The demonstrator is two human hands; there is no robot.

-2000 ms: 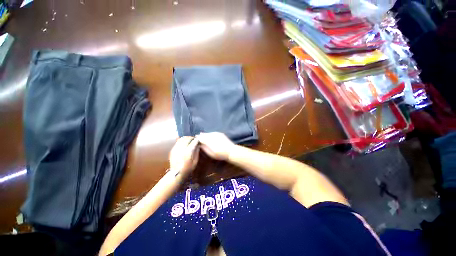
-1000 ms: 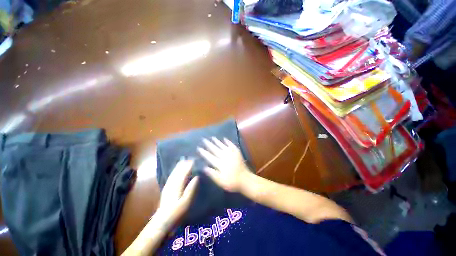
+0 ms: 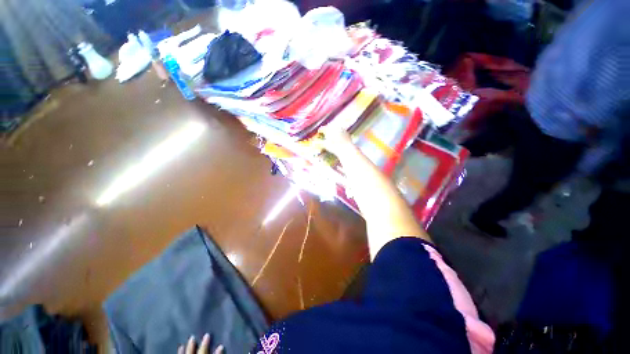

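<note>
Folded dark grey trousers (image 3: 179, 290) lie on the table at the bottom, left of centre. My left hand (image 3: 200, 345) is cut off by the bottom edge; only its fingertips show, spread over the trousers' near part. My right arm is stretched out to the polybag stacks (image 3: 311, 100), which have red, orange, yellow and blue borders. My right hand (image 3: 333, 145) is blurred and lies on the yellow-bordered bags; whether its fingers grip one cannot be told.
The unpacked trouser pile (image 3: 45, 333) is cut off at bottom left. A black plastic bundle (image 3: 231, 57) and crumpled carrier bags (image 3: 318, 34) top the stacks. White bottles (image 3: 95, 61) stand at the far side. A person in a checked shirt (image 3: 587, 69) is at the right.
The view has swung right. My right hand has left the folded trousers and reached out to the bag stacks. My left hand is now mostly out of view at the trousers.
</note>
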